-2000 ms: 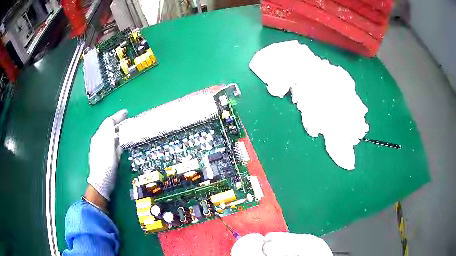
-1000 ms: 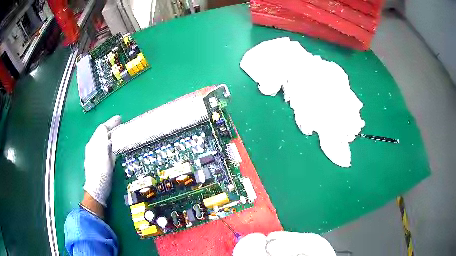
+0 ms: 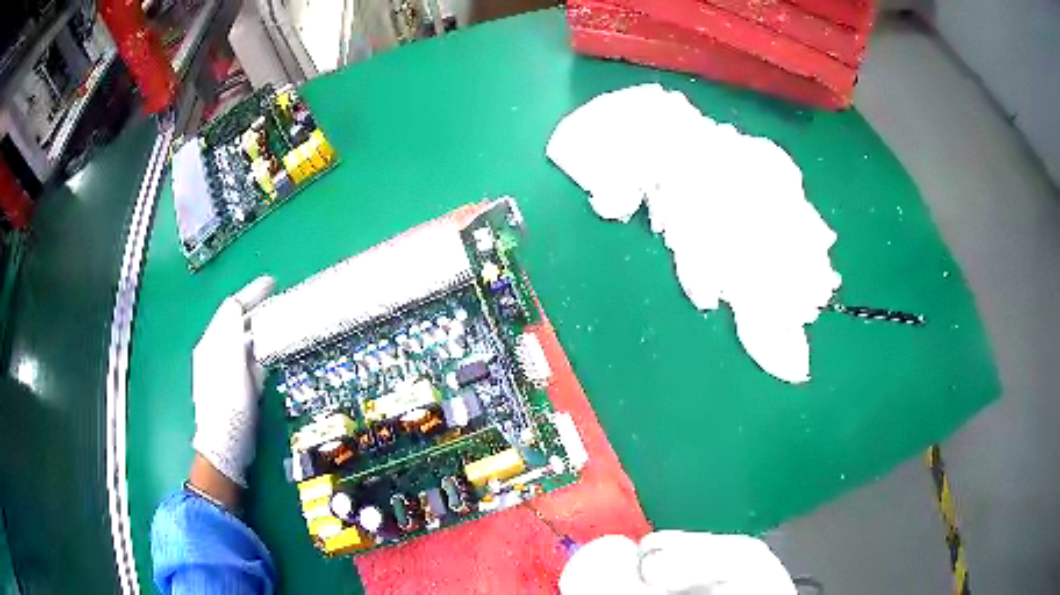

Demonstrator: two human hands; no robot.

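Observation:
A green power supply board [image 3: 407, 418] lies on a red foam pad [image 3: 494, 560], with its long pale heat sink [image 3: 366, 291] along the far edge. My left hand [image 3: 227, 378], in a white glove, rests against the board's left side at the heat sink's end. My right hand [image 3: 680, 566], in a white glove, is cut off by the bottom edge. A thin dispensing needle with a small purple hub [image 3: 566, 543] sticks out from it, its tip near the board's front right edge. The syringe barrel is hidden by the hand.
A second board [image 3: 250, 169] lies at the back left beside the metal rail [image 3: 126, 291]. A crumpled white cloth [image 3: 727, 227] lies at the right, with a thin dark rod [image 3: 880, 314] sticking out. Stacked red foam pads [image 3: 727, 41] stand at the back right.
The view has shifted, so the board, cloth and pads sit slightly further left. The needle and right hand have moved slightly right, away from the board's front edge. My left hand stays at the board.

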